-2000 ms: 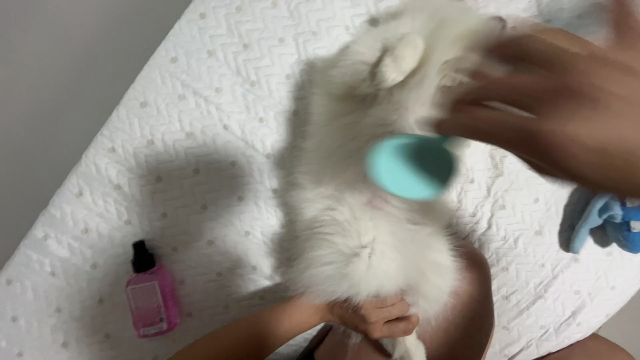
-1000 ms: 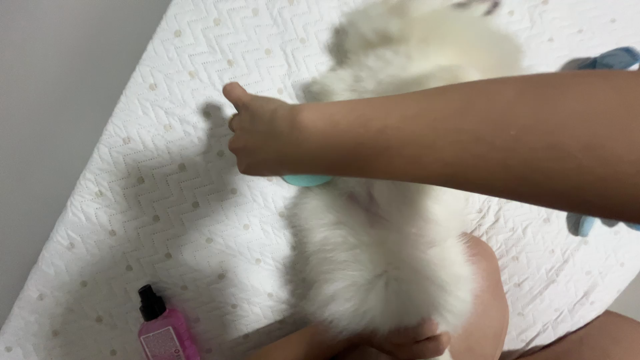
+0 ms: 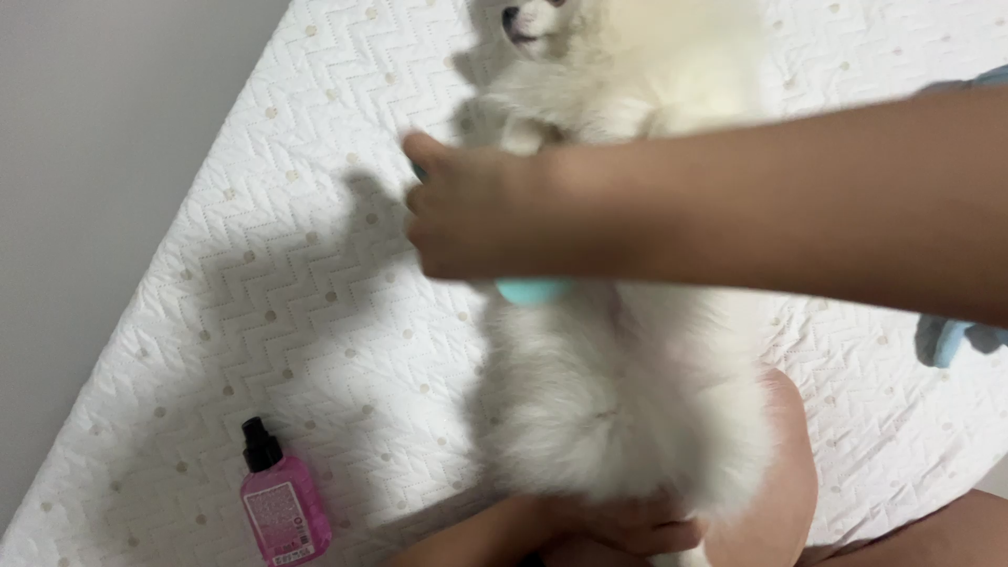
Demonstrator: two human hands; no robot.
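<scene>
A fluffy white dog (image 3: 567, 417) lies on a white quilted bedcover, its head at the top and its hindquarters toward me. My right hand (image 3: 480, 213) reaches across its body from the right, closed around a teal grooming tool, likely a brush (image 3: 534, 290); its rounded end shows below my wrist, against the fur, and a bit of the handle shows by my thumb. At the bottom, my left hand (image 3: 630, 524) is against the dog's rear end, fingers curled around a white furry part, a leg or the tail; which one is unclear.
On the bedcover (image 3: 315, 331) at the lower left lies a pink bottle (image 3: 285, 512) with a black spray top. A blue cloth item (image 3: 949, 339) is at the right, partly behind my forearm. My bare leg (image 3: 787, 465) is beside the dog. A grey surface borders the bedcover at the left.
Two seconds ago my right hand was at the upper right with the teal tool over the dog's middle; it has since crossed to the left side. The dog's face now shows at the top.
</scene>
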